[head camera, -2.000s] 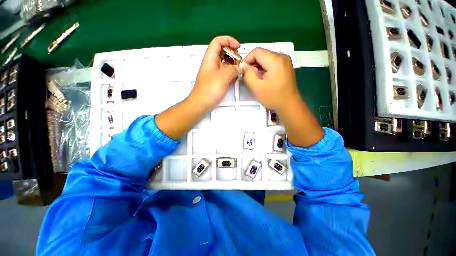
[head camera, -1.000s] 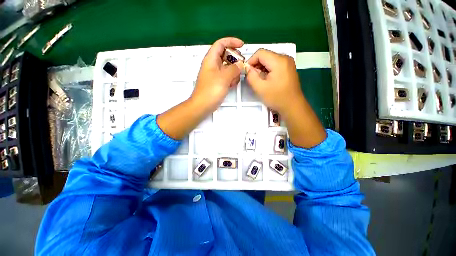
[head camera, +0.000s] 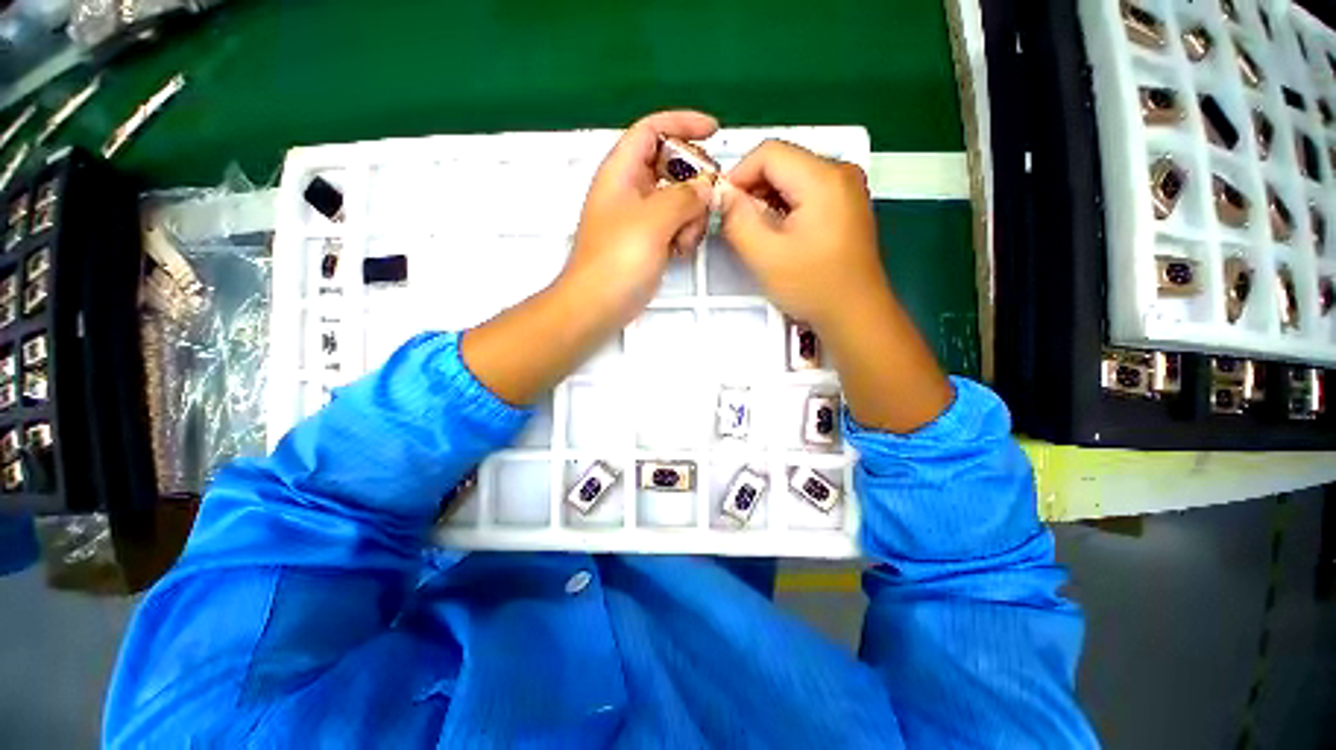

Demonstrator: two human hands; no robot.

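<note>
My left hand [head camera: 633,213] holds a small module [head camera: 683,164] with a pale gold frame and dark centre at its fingertips, above the back part of the white blister tray [head camera: 440,191]. My right hand [head camera: 799,220] has its thumb and finger pinched at the module's right end, on a tiny pale piece [head camera: 718,197] that is mostly hidden by the fingers. Several like modules lie in the tray's front and right pockets, one of them at the front middle [head camera: 665,478]. Two plain black pieces [head camera: 386,270] lie at the tray's left.
A clear plastic bag [head camera: 220,381] with pale strips lies left of the tray, beside a black parts tray [head camera: 110,337]. Strips [head camera: 144,117] lie on the green mat [head camera: 440,66]. At right, a second white tray [head camera: 1143,315] full of modules rests on black trays [head camera: 1048,293].
Both hands stay at nearly the same place, with small finger shifts and a slight turn of the module. The surroundings at left have shifted slightly in the view.
</note>
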